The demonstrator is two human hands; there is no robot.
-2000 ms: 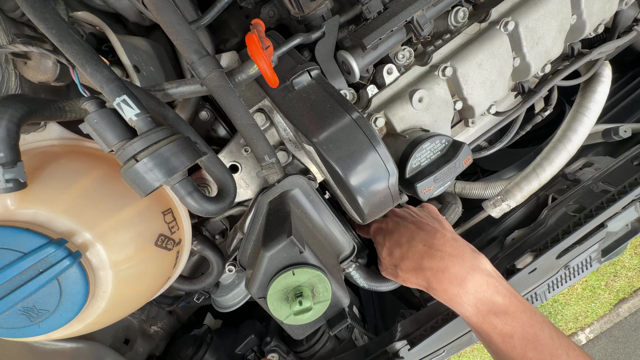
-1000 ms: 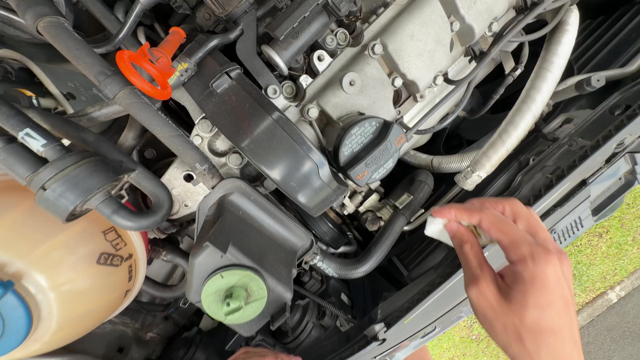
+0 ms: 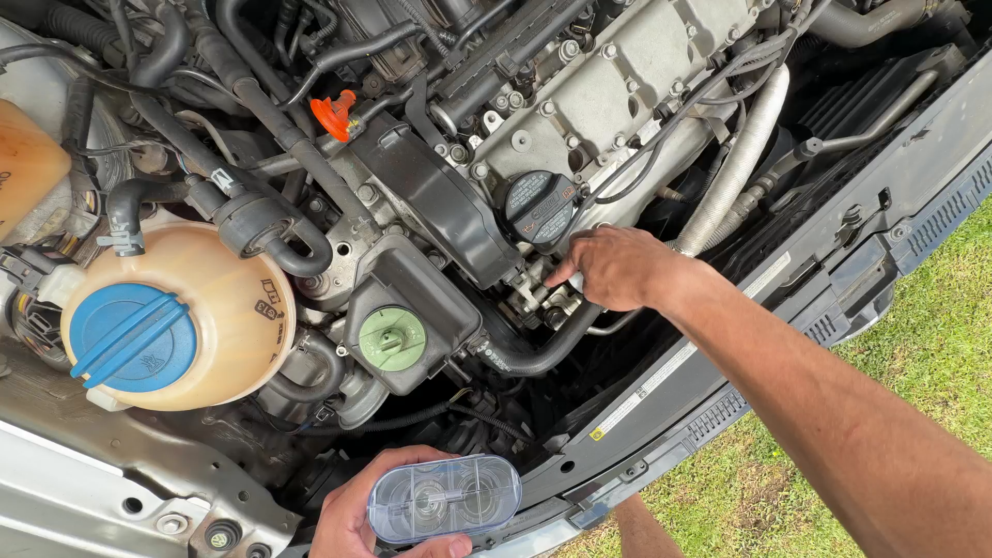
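Observation:
My left hand [image 3: 360, 496] holds a clear plastic case [image 3: 444, 498] with round shapes inside, at the bottom centre over the front edge of the engine bay. My right hand [image 3: 620, 267] reaches into the bay from the right, its index finger pointed at metal fittings [image 3: 531, 291] just below the black oil filler cap [image 3: 540, 208]. A small white piece [image 3: 576, 280] shows under its fingers, mostly hidden by them. Left of this hand lie a black plastic cover [image 3: 434, 198] and a black reservoir [image 3: 411, 310] with a green cap [image 3: 392, 339].
A coolant expansion tank [image 3: 232, 310] with a blue cap [image 3: 133, 337] is at the left. The orange dipstick handle [image 3: 333, 115] stands above the cover. A black hose [image 3: 554, 353] curves below my right hand. The front crossmember [image 3: 666, 387] runs diagonally, with grass [image 3: 922, 349] beyond.
My right hand, a second ago out over the front edge with a white piece in its fingers, has moved back in beside the oil filler cap. My left hand and the clear case have come into view.

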